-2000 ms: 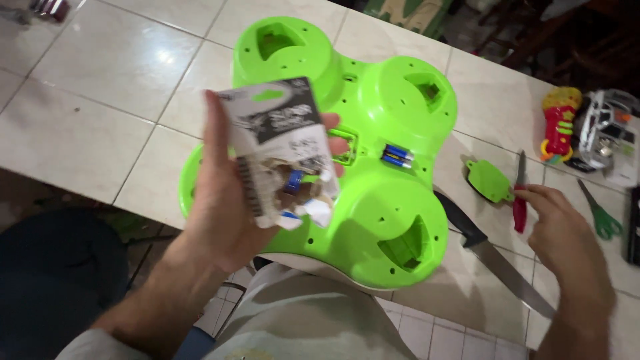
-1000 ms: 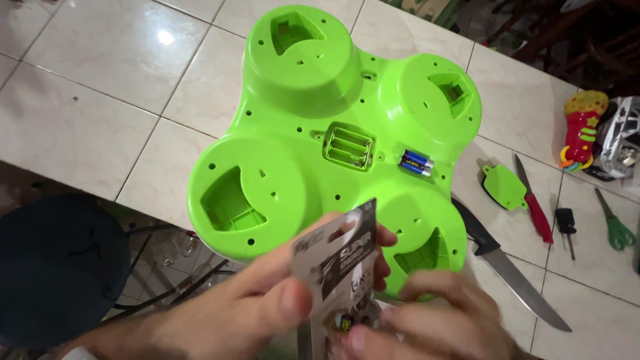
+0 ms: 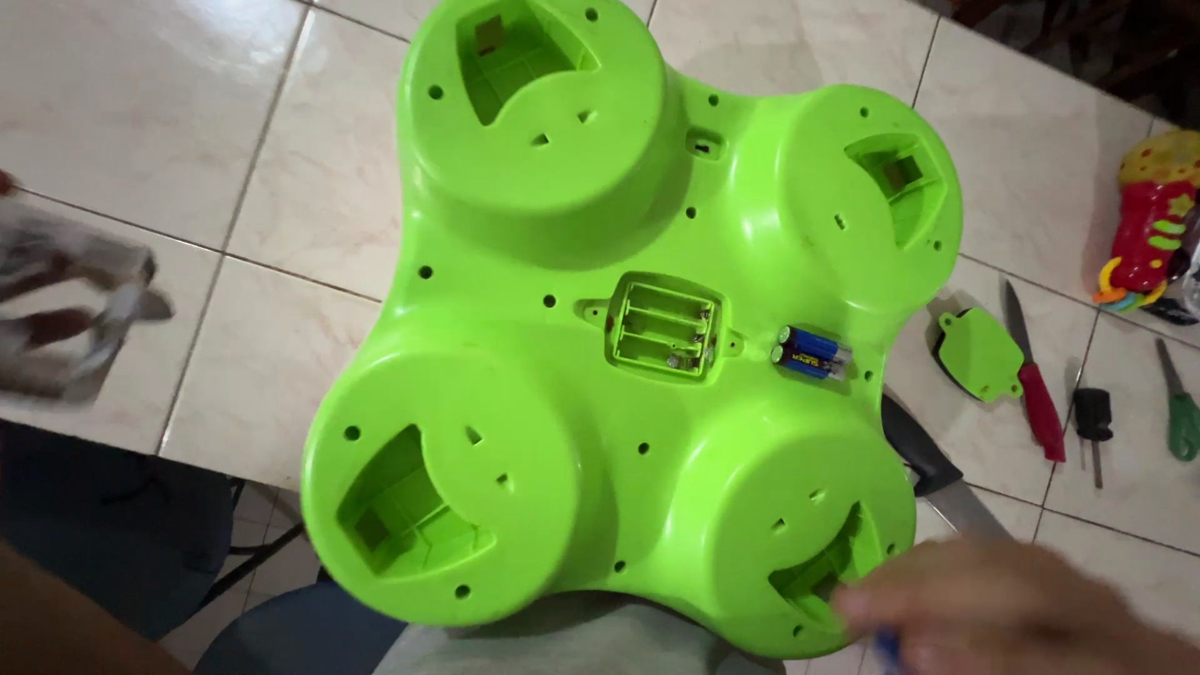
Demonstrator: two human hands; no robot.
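A green plastic toy base [image 3: 656, 234] lies underside up, with an uncovered battery compartment [image 3: 664, 328] in its middle. Two blue batteries [image 3: 811, 353] lie side by side on the plastic, just right of the compartment. At the left edge, my left hand [image 3: 47, 326] holds a torn blister pack [image 3: 127, 267]; both are blurred and cut off by the frame. My right hand [image 3: 994, 609], also blurred, is over the lower right lobe, with a small blue thing [image 3: 886, 649], seemingly a battery, at its fingers. The green compartment cover [image 3: 980, 356] rests on the tiles to the right.
Right of the base lie a red-handled knife [image 3: 1039, 403], a short black-handled screwdriver [image 3: 1093, 417] and green-handled scissors [image 3: 1183, 422]. A larger black-handled knife [image 3: 923, 450] is partly under the base's edge. A red and yellow toy [image 3: 1153, 225] stands near the right edge.
My left hand has moved left with the blister pack, away from the base. My right hand has moved right from the pack, with a small blue thing now showing at its fingers.
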